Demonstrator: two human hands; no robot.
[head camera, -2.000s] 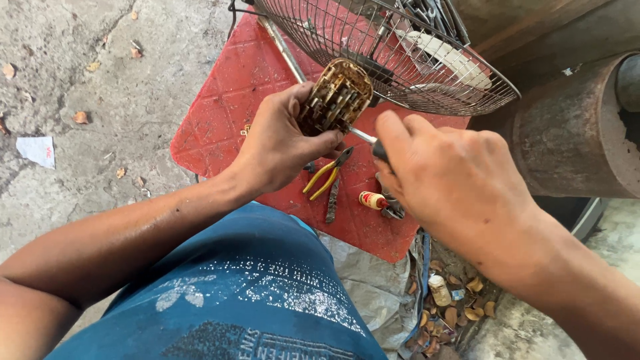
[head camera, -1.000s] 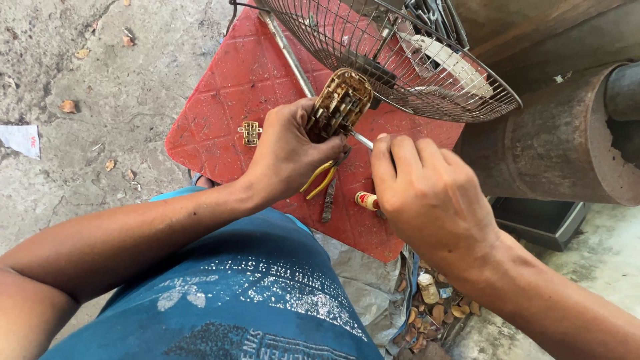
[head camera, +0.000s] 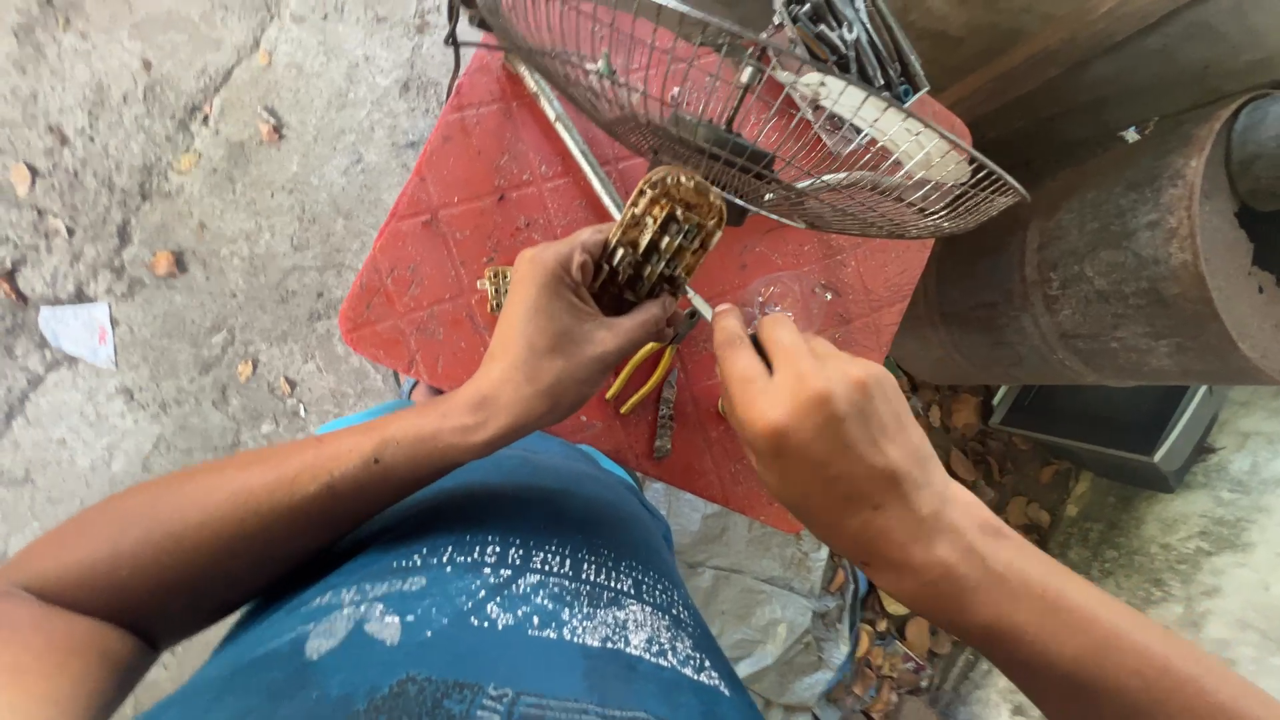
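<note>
My left hand (head camera: 560, 325) grips a rusty, grimy oblong housing (head camera: 668, 228), its ribbed inside facing up. My right hand (head camera: 815, 415) is closed around a tool whose pale metal shaft (head camera: 700, 304) meets the housing's lower right edge; its handle is mostly hidden in the fingers. Below the housing, pliers with yellow handles (head camera: 650, 378) lie on a red table top (head camera: 430, 260), beside a narrow, dirty metal strip (head camera: 665, 415). A small brass-coloured part (head camera: 495, 288) lies just left of my left hand.
A wire fan guard (head camera: 800, 150) with a metal pole (head camera: 570, 140) covers the table's far side. Several wrenches (head camera: 850, 40) are bunched behind it. At right lies a rusty metal drum (head camera: 1090, 250), with a dark tray-like box (head camera: 1105, 425) below. Dry leaves and a plastic sheet (head camera: 750, 590) are beneath the table.
Both hands keep hold of the housing and the tool. The brass-coloured part, plain one second ago, is now partly behind my left hand. The view has shifted somewhat.
</note>
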